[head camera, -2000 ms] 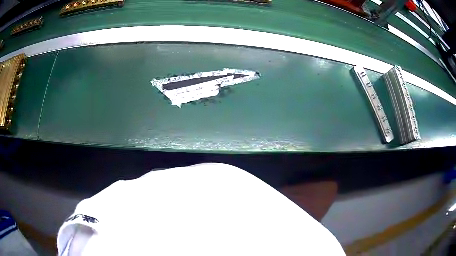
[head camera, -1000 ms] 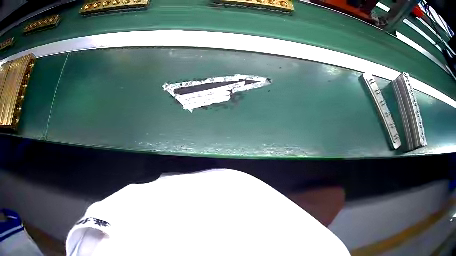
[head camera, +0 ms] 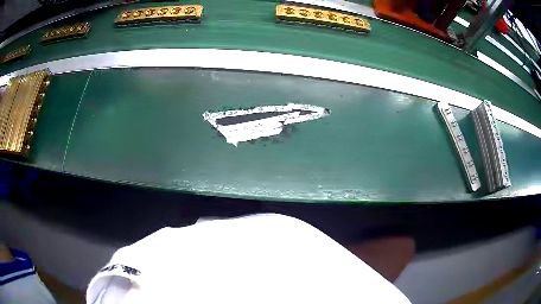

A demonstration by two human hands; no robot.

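Neither of my hands can be made out. On the green bench [head camera: 356,154], a thin grey strip [head camera: 458,146] and a small group of grey strips [head camera: 491,146] stand side by side at the right, with a gap between them. A gold strip stack [head camera: 22,113] lies at the left end. Between them is a worn white tape patch [head camera: 255,130] with a dark centre. White clothing [head camera: 249,261] covers the lower middle. A blurred red-brown shape [head camera: 385,254] shows beside it, and I cannot tell what it is.
Beyond the pale rail [head camera: 237,60], several gold perforated strips lie spaced along the green conveyor belt [head camera: 237,32], one of them right of centre [head camera: 323,18]. A red-brown rack [head camera: 412,15] stands at the far right. A white and blue sleeve [head camera: 21,276] shows at the lower left.
The view has shifted, so the bench sits lower and further right. The gold strips on the belt have moved right relative to the tape patch. The pieces on the bench have kept their places.
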